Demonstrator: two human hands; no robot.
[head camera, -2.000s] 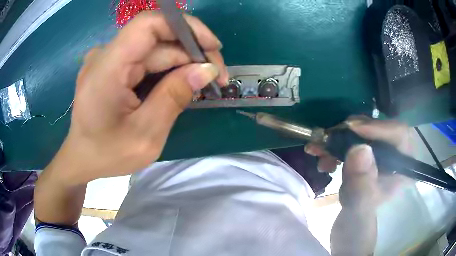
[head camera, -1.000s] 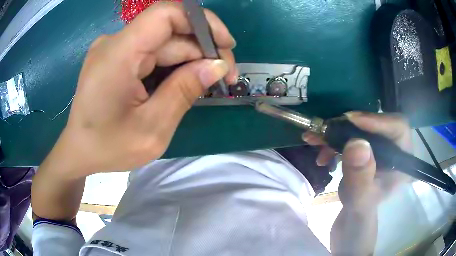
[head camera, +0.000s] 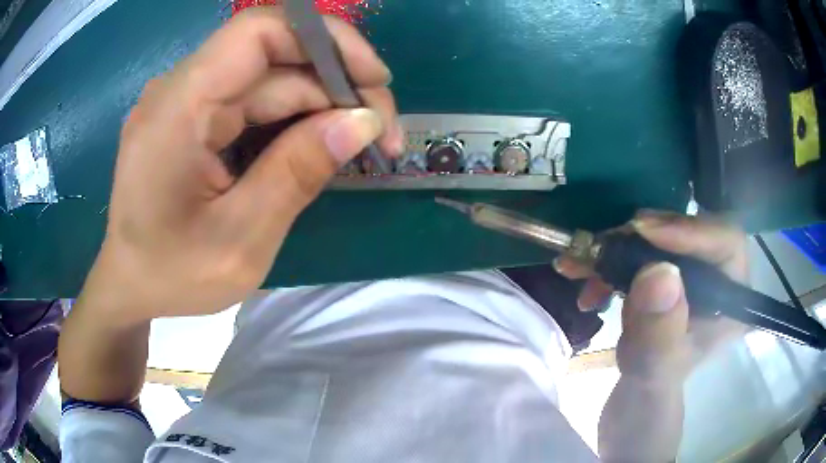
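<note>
A silver-grey metal strip lies on the dark green mat. Two round parts show in it; its left part is hidden behind my left hand. My left hand pinches grey tweezers, their tips down at the strip, left of the round parts. Whether the tips hold a wire I cannot tell. My right hand holds a soldering iron by its black handle. The iron's thin tip is just below the strip's lower edge, apart from it.
A pile of red wire pieces lies behind my left hand. A black stand with a tray of silvery crumbs and a yellow sponge are at the right. A shiny clear packet lies at the left.
The iron's tip touched or neared the strip's lower edge a second ago and is now lower and left, off it. My left hand and tweezers have shifted left. The strip appears slightly further right.
</note>
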